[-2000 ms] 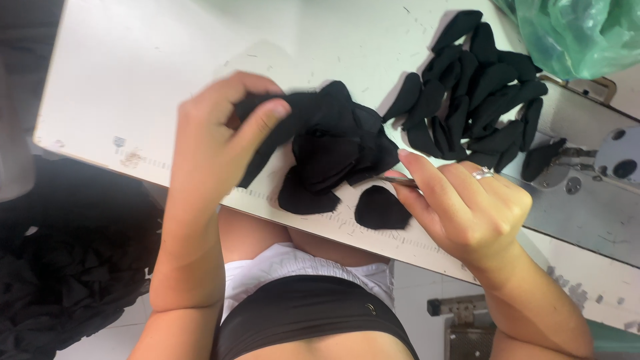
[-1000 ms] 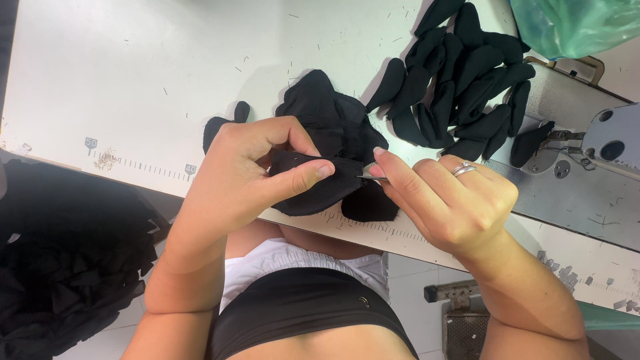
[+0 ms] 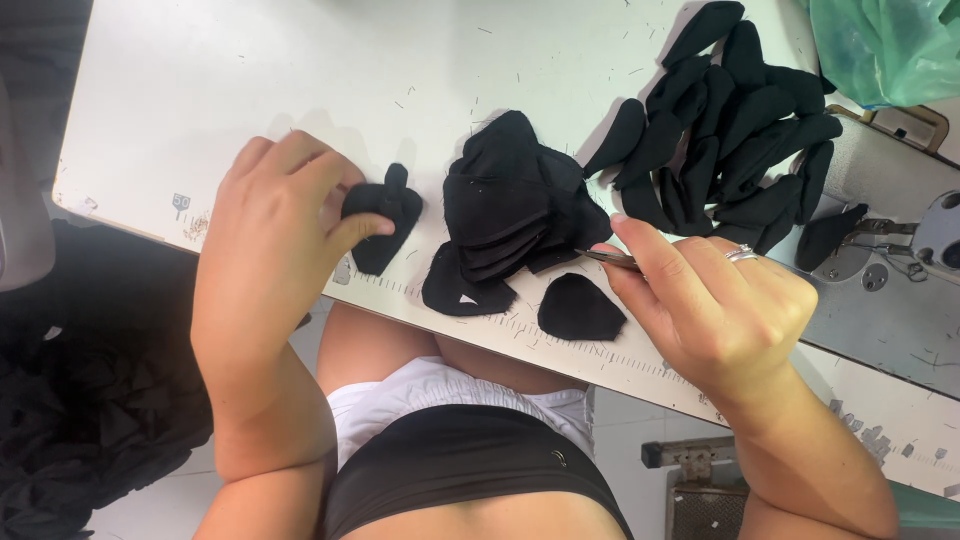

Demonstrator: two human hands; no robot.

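On the white sewing table my left hand touches a few small black fabric pieces, its thumb on top of them; whether it grips them I cannot tell. My right hand holds a small metal cutting tool, perhaps thread snips, whose tip points left at a stack of black fabric pieces. Below the stack lie one cut piece with a small white spot and, apart from it, a rounded black piece. Beyond my right hand is a heap of curved, sewn black fabric pieces.
At the right is a sewing machine's presser foot, with a black piece beside it. A green plastic bag sits at the top right. Thread scraps dot the tabletop, and a dark fabric heap lies below the table at the left.
My left hand has moved left, off the black piece it held in front of the stack, to the small pieces. My right hand still holds the metal tool.
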